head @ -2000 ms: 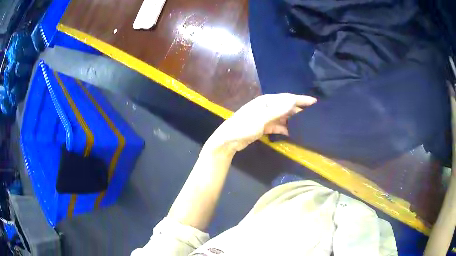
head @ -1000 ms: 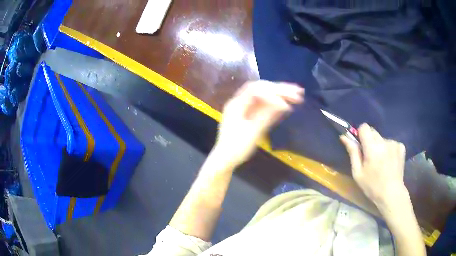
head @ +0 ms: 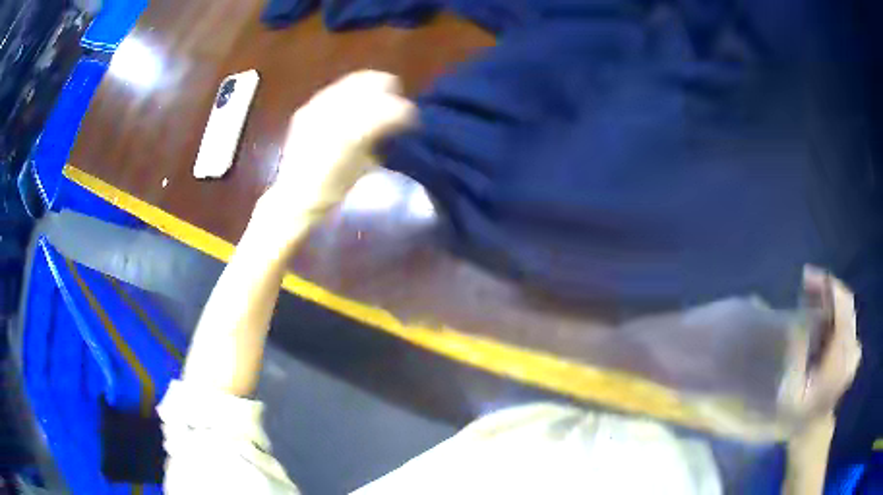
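Note:
A navy garment (head: 620,164) lies over the right and middle of the brown table, blurred and bunched into folds. My left hand (head: 350,126) is closed on the garment's left edge, near the upper middle of the view. My right hand (head: 831,338) is at the far right, beside the garment's lower edge, blurred, with its fingers curled. Whether it holds the snips or cloth cannot be seen.
A phone (head: 227,126) with a pale back lies face down on the table at the left. The table's edge (head: 407,331) has yellow tape. A blue bag (head: 73,358) stands at the lower left. More navy cloth (head: 378,10) lies at the top.
The view has shifted, showing the whole phone. My left hand has moved up and left and taken hold of the garment, pulling it left. My right hand has moved right; the snips no longer show.

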